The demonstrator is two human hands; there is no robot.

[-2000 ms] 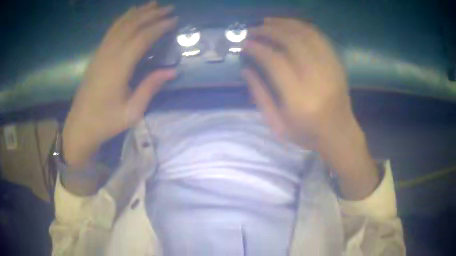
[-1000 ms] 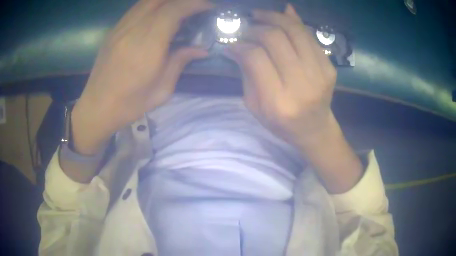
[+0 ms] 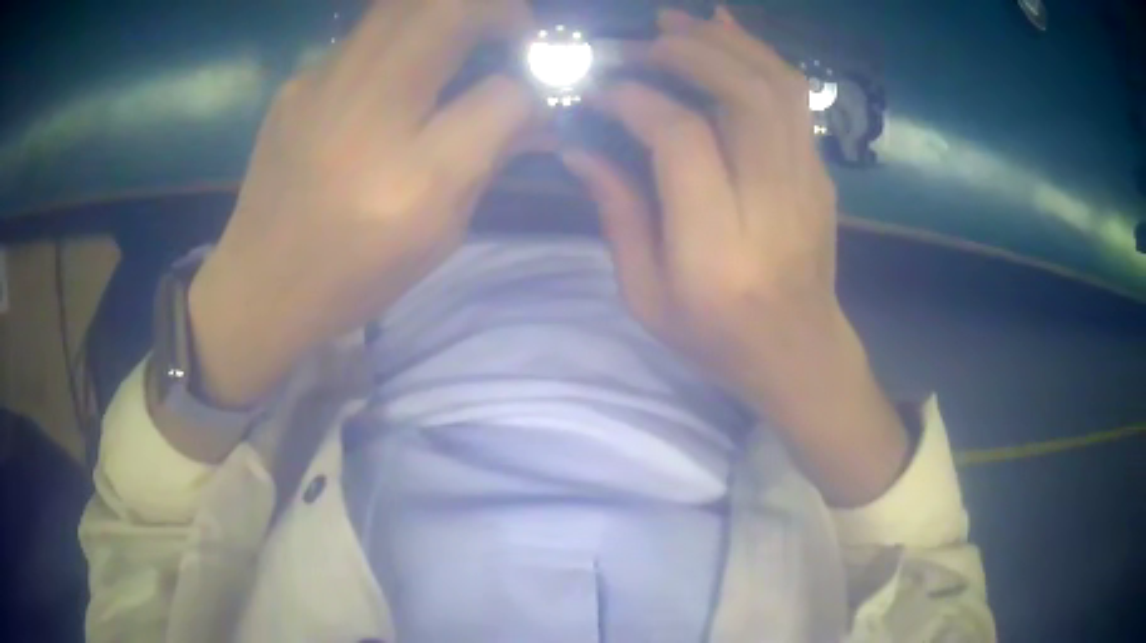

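Observation:
A dark holder strip (image 3: 858,119) lies on the green belt near its front edge, running behind both hands. One round component (image 3: 559,58) glares white between the hands, with a row of tiny bright contacts below it. A second round component (image 3: 822,93) shows just right of my right hand. My left hand (image 3: 377,163) has its fingers and thumb curled at the strip's left part. My right hand (image 3: 716,163) has its fingers at the strip, its thumb a little apart below. The fingertips and the strip's middle are partly hidden.
The green belt (image 3: 1005,163) spans the top of the view, with pale glare along its curved front edge. A small shiny piece (image 3: 1033,11) lies on it at the upper right. Brown cardboard (image 3: 32,320) stands at the left. A yellow floor line (image 3: 1056,446) runs at the right.
Over two seconds the strip and both hands have shifted, leaving the strip's right end showing beyond my right hand. Since the last earlier frame, my left fingers and thumb have closed nearer the middle component.

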